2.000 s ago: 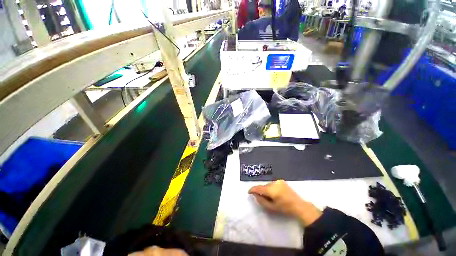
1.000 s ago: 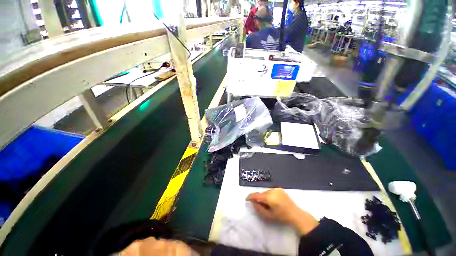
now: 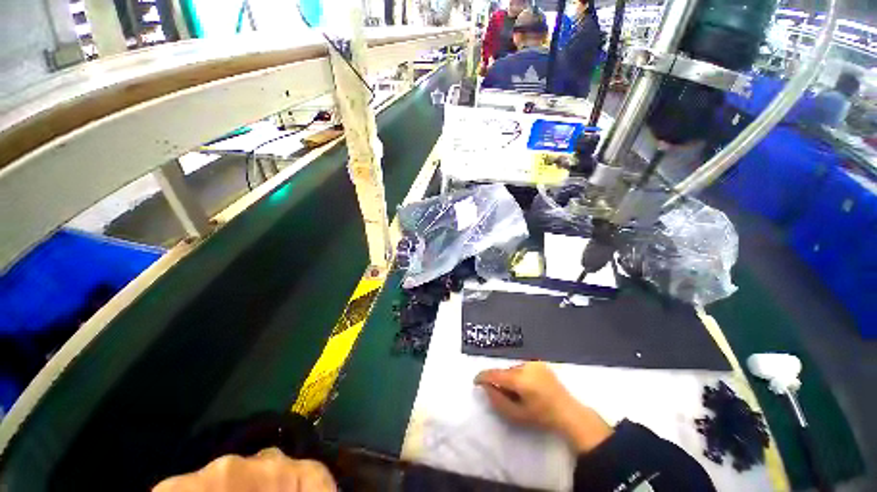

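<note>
My right hand [image 3: 531, 394] rests on the white work sheet [image 3: 490, 452], fingers curled, just in front of the black mat [image 3: 596, 327]. A small dark spot shows at its fingers; whether it holds something cannot be told. My left hand [image 3: 248, 473] is cut off by the bottom edge, its fingers hidden. A row of small shiny parts [image 3: 492, 335] lies on the mat's left end. The screwdriver's metal body [image 3: 639, 101] hangs over the back of the bench, its dark tip above the small white box [image 3: 567, 258].
Black parts lie heaped at right [image 3: 733, 425] and left [image 3: 415, 317]. Clear bags [image 3: 466, 235] lie behind the mat. A white-headed mallet [image 3: 775, 371] is at right, a carton [image 3: 486, 144] at back. The conveyor [image 3: 221, 307] runs along the left. People are beyond the carton.
The screwdriver has swung left over the small white box and shows more clearly. My left hand, low at the bottom edge, has shifted slightly left since a second ago. My right hand has stayed nearly still.
</note>
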